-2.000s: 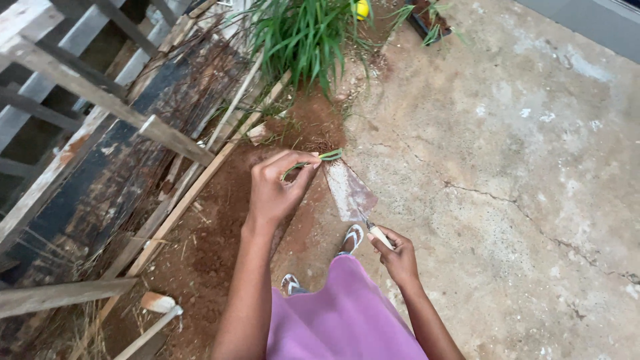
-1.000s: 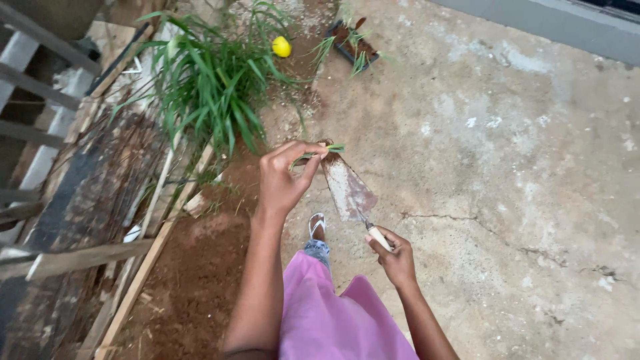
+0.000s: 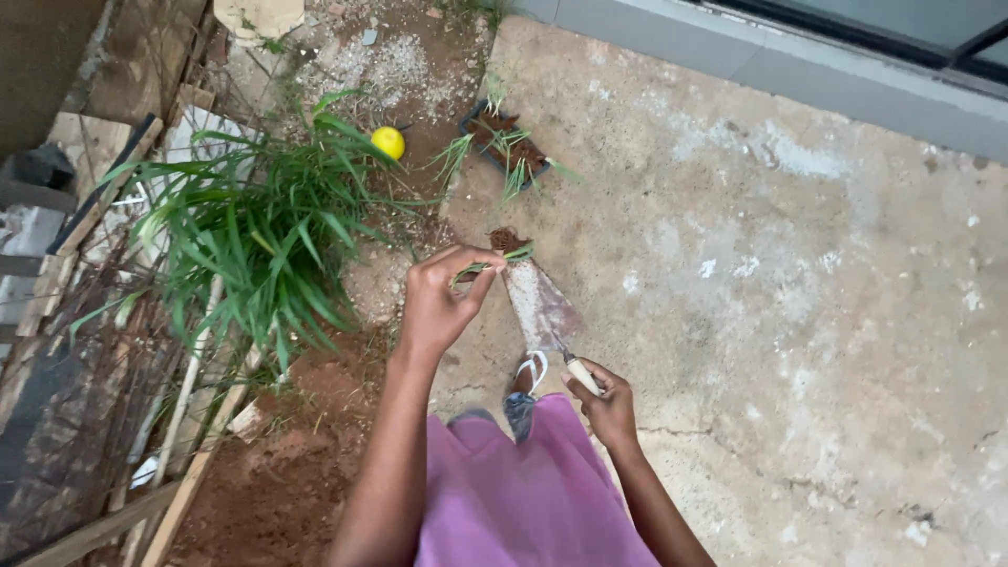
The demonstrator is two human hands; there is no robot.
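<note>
My left hand [image 3: 453, 295] pinches the green leaves of a small plant [image 3: 518, 253] between thumb and fingers. The plant's brown roots and soil [image 3: 506, 239] lie at the tip of a trowel. My right hand [image 3: 605, 402] is closed around the pale handle of this masonry trowel [image 3: 538, 303], whose flat blade is smeared with whitish residue and points up toward the left hand. Beyond the hands, a dark rectangular planter [image 3: 492, 157] with soil and several thin green seedlings stands on the concrete.
Left of the planter are a yellow ball-like object [image 3: 387, 143] and a large clump of long grass [image 3: 268, 228]. Wooden boards [image 3: 197, 472] edge the reddish soil [image 3: 268, 488] at left. Cracked concrete [image 3: 787, 315] spreads right, up to a grey tiled ledge [image 3: 709, 47].
The view has shifted forward along the concrete, bringing the whole planter and ledge into sight. Both hands keep hold of the plant and the trowel.
</note>
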